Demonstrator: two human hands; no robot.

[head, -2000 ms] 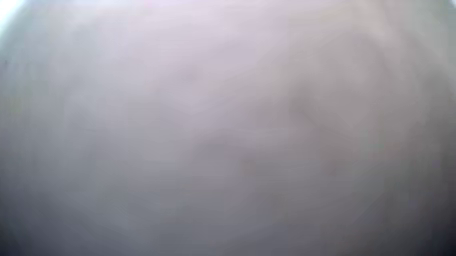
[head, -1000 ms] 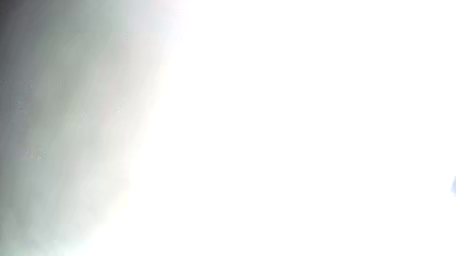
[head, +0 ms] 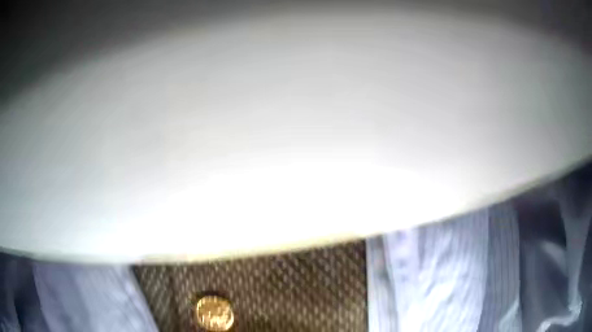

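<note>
A large, blurred white surface (head: pixel 285 142) with a curved lower rim fills most of the view, very close to the camera. What it is cannot be told. Neither my left hand nor my right hand is in view. No watch unit or tool shows.
Below the white surface are a brown woven garment (head: pixel 292 285) with a gold-coloured button (head: pixel 215 313) and an open pale blue-white striped coat (head: pixel 448 272). Dark, blurred areas lie along the top edge and at both lower corners.
The earlier views were only grey blur, then mostly white glare. Now the white surface has a clear curved rim, and the coat, brown garment and button show below it.
</note>
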